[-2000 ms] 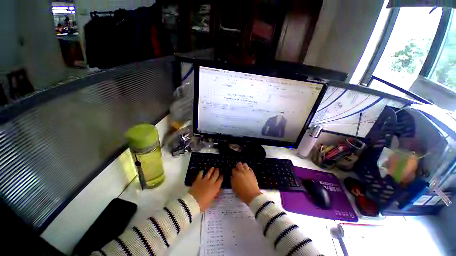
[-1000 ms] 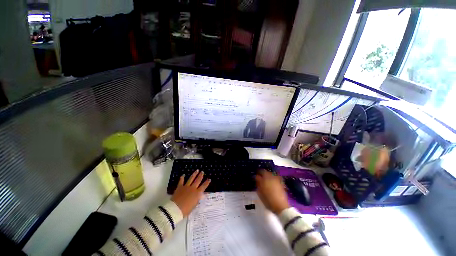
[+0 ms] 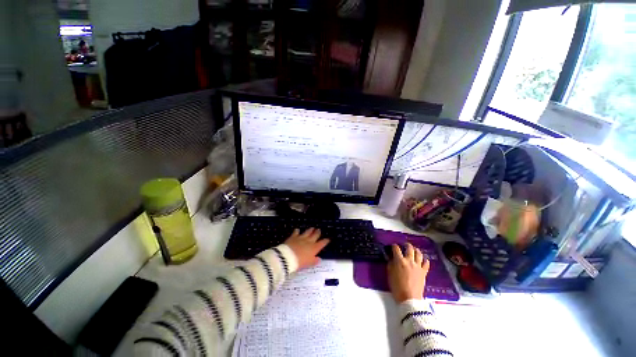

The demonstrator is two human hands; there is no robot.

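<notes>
My left hand (image 3: 307,248) rests on the middle of the black keyboard (image 3: 251,236), fingers apart, holding nothing. My right hand (image 3: 407,272) lies over the mouse (image 3: 392,249) on the purple mouse pad (image 3: 371,273); the hand hides most of the mouse. The monitor (image 3: 317,150) behind the keyboard shows a white document page with a dark jacket picture. Printed sheets (image 3: 293,324) lie below the keyboard, partly under my left sleeve. A tiny dark block, perhaps an eraser (image 3: 331,282), sits on their upper right.
A green-lidded water bottle (image 3: 169,222) and a flat black case (image 3: 118,314) stand and lie at left. A pale flask (image 3: 395,195), a pen holder (image 3: 436,211), a red-and-black item (image 3: 474,277) and a dark blue file rack (image 3: 488,244) are at right. A red pen (image 3: 450,302) lies below the pad.
My right hand has moved from the keyboard's right end onto the mouse. My left hand has moved right, to the keyboard's middle. The view has shifted slightly.
</notes>
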